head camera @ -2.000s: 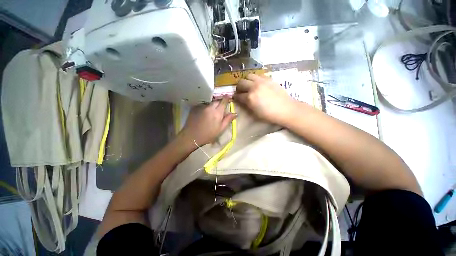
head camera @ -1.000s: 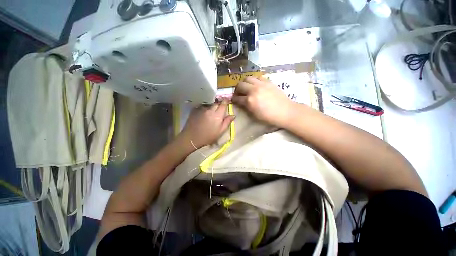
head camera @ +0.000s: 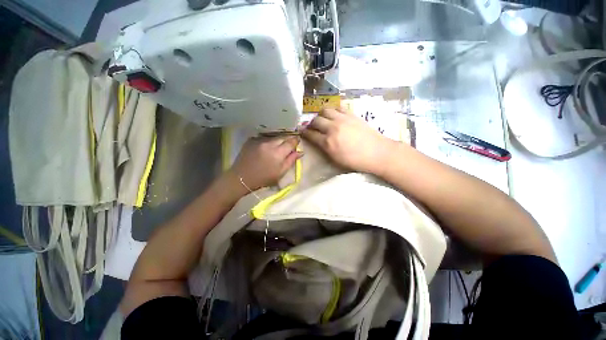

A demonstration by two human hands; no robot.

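A beige bag body spreads from the clamp down over the lap, its opening towards me. Yellow binding tape runs from between my hands down to the bag's rim. My left hand pinches the bag edge just left of the tape. My right hand holds the same edge on the right, fingers close to the yellow-orange clamp frame. A small pinkish piece shows at the fingertips; its shape is mostly hidden. The white sewing machine head hangs just above and left of my hands.
Stacked beige bags with straps hang at the left, beside a dark grey plate. Thread snips lie right of the clamp. A coiled black cord lies at the upper right. A blue stick is at the far right.
The camera view has shifted, so the machine sits further right and the bag further left and higher in view. Both hands keep their hold on the bag edge by the clamp.
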